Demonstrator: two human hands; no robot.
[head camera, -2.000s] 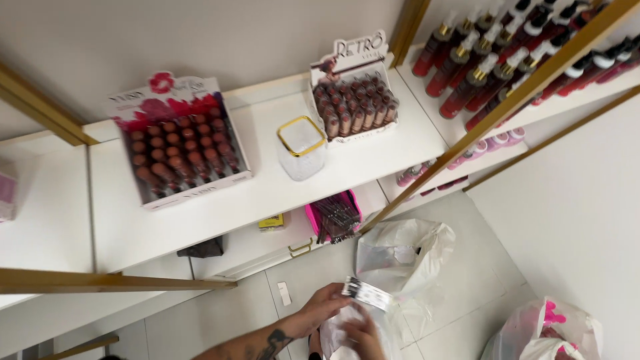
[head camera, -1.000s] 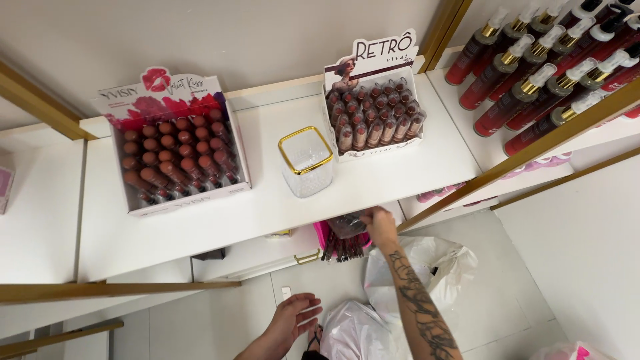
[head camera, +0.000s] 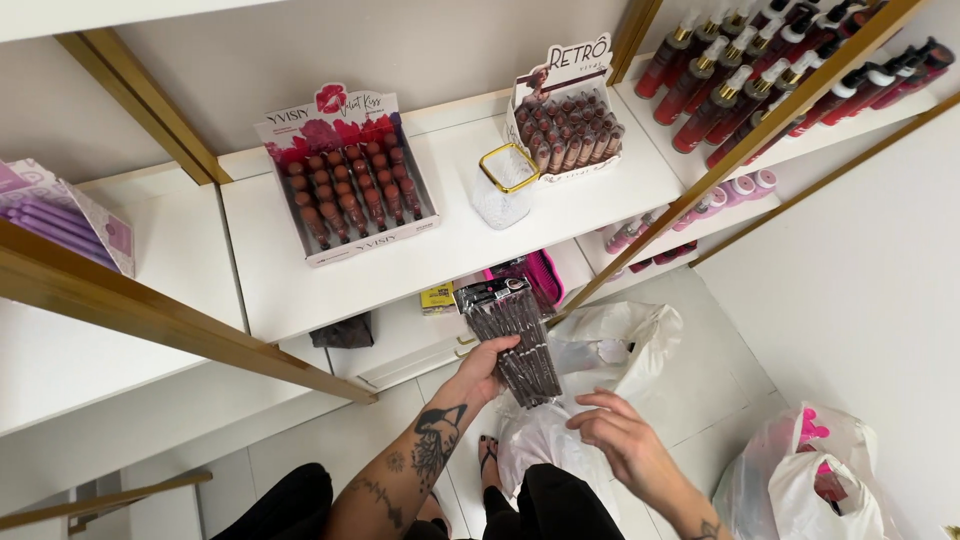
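My left hand (head camera: 487, 367) grips a clear plastic pack of dark cosmetic pencils (head camera: 516, 341), held at a tilt in front of the lower shelf. To its right, my right hand (head camera: 619, 431) is empty with its fingers apart, over the white plastic bags. Behind the pack, a bright pink container (head camera: 546, 276) stands on the lower shelf, partly hidden. Above, on the white shelf, are an empty clear cup with a gold rim (head camera: 504, 184), a display box of tube lip products (head camera: 352, 187) on the left and another display box of lip products (head camera: 570, 135) on the right.
White plastic bags (head camera: 555, 442) lie at my feet, with another open one (head camera: 645, 337) behind and filled ones (head camera: 806, 480) at right. Gold metal posts (head camera: 742, 157) cross in front of the shelves. Spray bottles (head camera: 712, 109) crowd the right shelf. A yellow box (head camera: 437, 298) sits lower.
A second ago the tattooed arm's hand reached to the pink container from the right; now my left hand holds the pencil pack in front of it. My right hand is apart from the pack.
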